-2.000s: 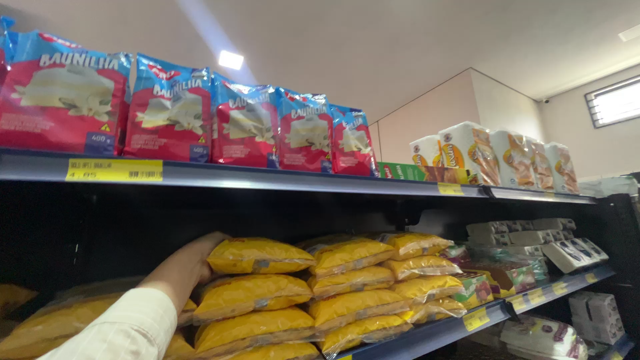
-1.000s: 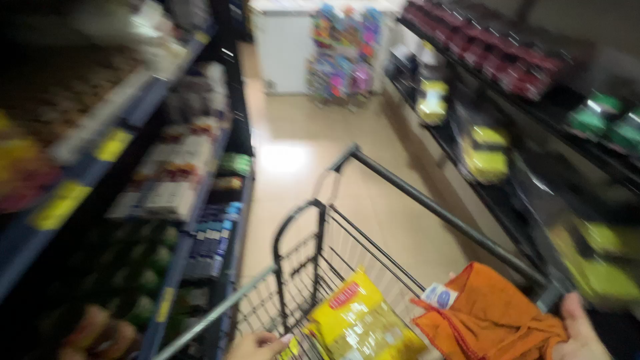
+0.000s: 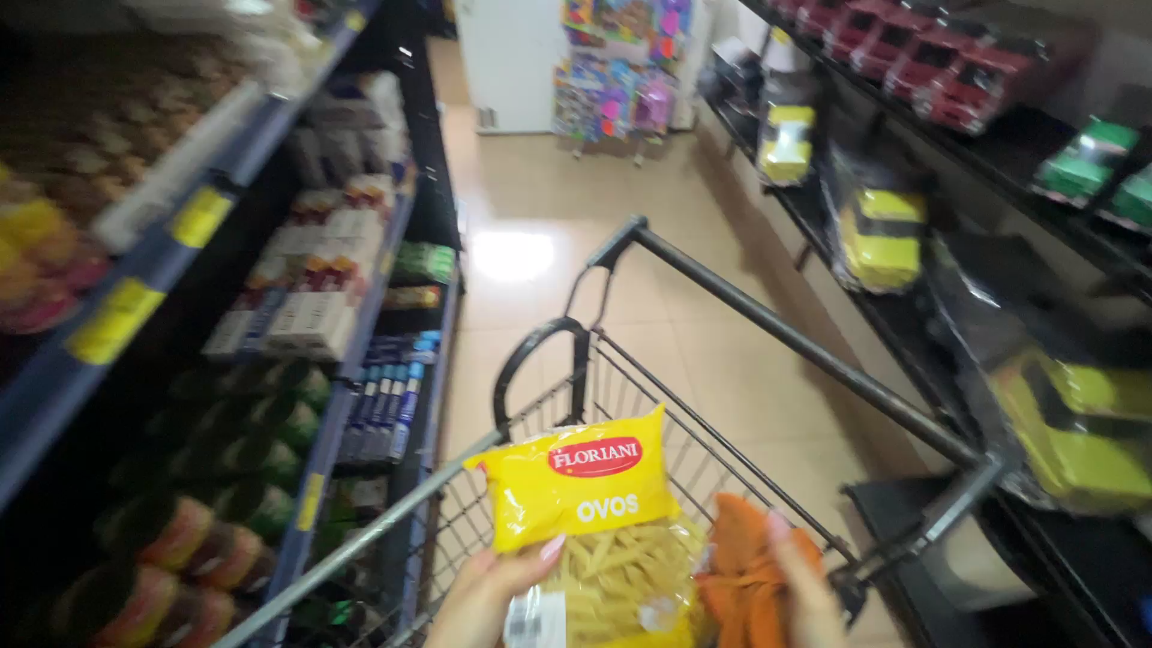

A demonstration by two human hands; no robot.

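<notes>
A yellow and clear plastic bag of penne pasta is upright over the wire shopping cart, at the bottom centre of the head view. My left hand grips its left side, with the thumb across the front. At the right edge of the bag, my right hand holds a bunched orange cloth; its fingers are mostly hidden behind the cloth. Whether the right hand also touches the bag cannot be told.
Shelves with a blue edge, boxes and jars line the left. On the right, shelves hold yellow toy vehicles and red toy trucks. Tiled floor runs between them to a rack of colourful packages.
The view has swung from high shelves of yellow bags to the cart. The pasta bag, lower in the cart a second ago, is now raised in my left hand. The orange cloth is more bunched.
</notes>
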